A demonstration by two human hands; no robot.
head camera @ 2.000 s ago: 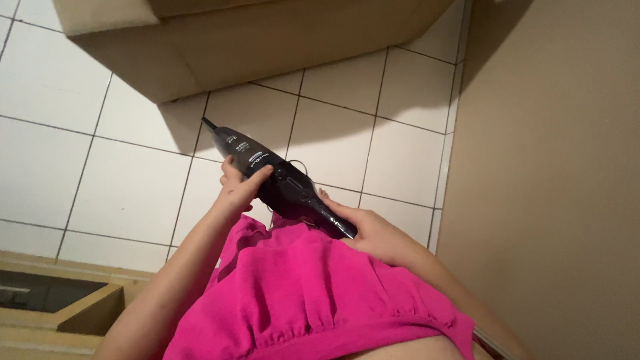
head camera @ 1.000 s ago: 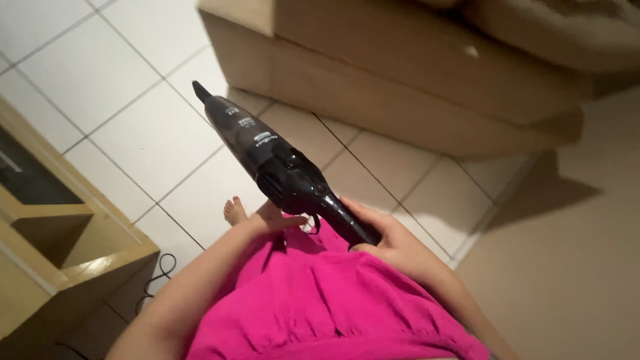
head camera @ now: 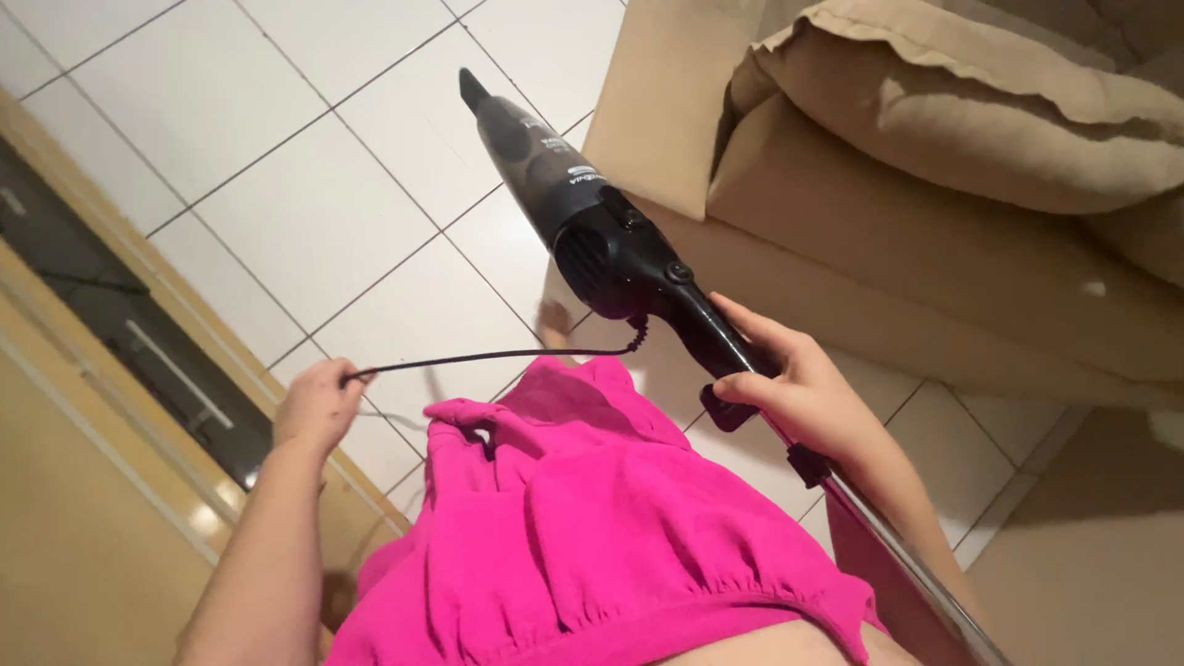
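My right hand [head camera: 795,393] is closed around the black handle of a stick vacuum cleaner [head camera: 615,245]. Its clear dust container tapers to a dark nozzle pointing up and left, over the tiles. A metal tube [head camera: 911,555] runs from the handle's end past my right forearm to the lower edge. My left hand [head camera: 319,402] pinches the black power cord [head camera: 490,355], which stretches across to the coiled strain relief beneath the vacuum's body. Bright pink clothing covers my lap below both hands.
A beige sofa [head camera: 879,268] with a cushion [head camera: 962,111] stands at the upper right, close beside the vacuum. Along the left edge runs a wooden cabinet [head camera: 120,444] with dark panels. White floor tiles [head camera: 370,231] lie between them; part of a bare foot [head camera: 555,324] shows near the clothing.
My left hand has left the vacuum's body and moved left, and now holds the cord. My right hand stays on the handle. The view has swung toward the sofa.
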